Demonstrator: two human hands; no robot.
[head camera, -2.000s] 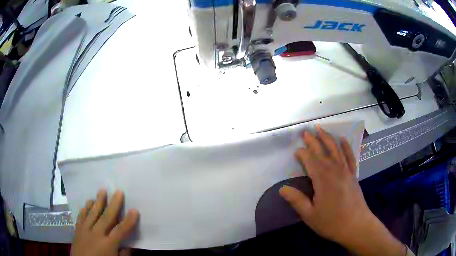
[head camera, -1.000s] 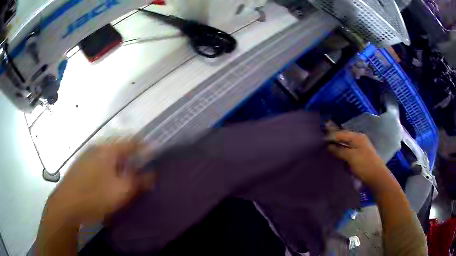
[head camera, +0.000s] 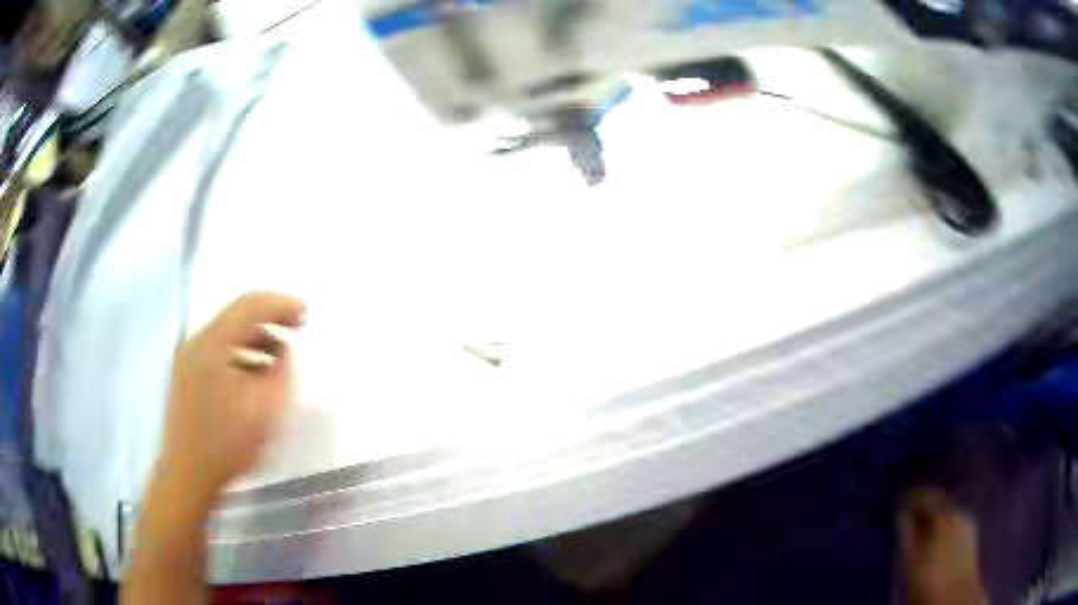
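Observation:
The frame is blurred. My left hand (head camera: 236, 384) is over the left part of the white table, beside the pale cut pieces (head camera: 112, 307), with fingers curled; whether it holds anything is unclear. My right hand (head camera: 942, 550) is low at the right, below the table edge, small and cut off by the frame's bottom. Dark fabric (head camera: 1017, 502) shows beside it; the grip is not clear. The white machine head (head camera: 437, 59) stands at the top, with the grey attachment (head camera: 586, 151) angled down near the needle area.
Black-handled scissors (head camera: 946, 183) lie right of the machine, near a red-and-black object (head camera: 706, 83). The grey ruler strip (head camera: 662, 443) runs along the table's front edge. Part of a blue basket (head camera: 1046, 396) shows at the far right.
The view has swung back left to the table. My left hand has left the dark fabric and is over the table. The fabric is no longer stretched between my hands.

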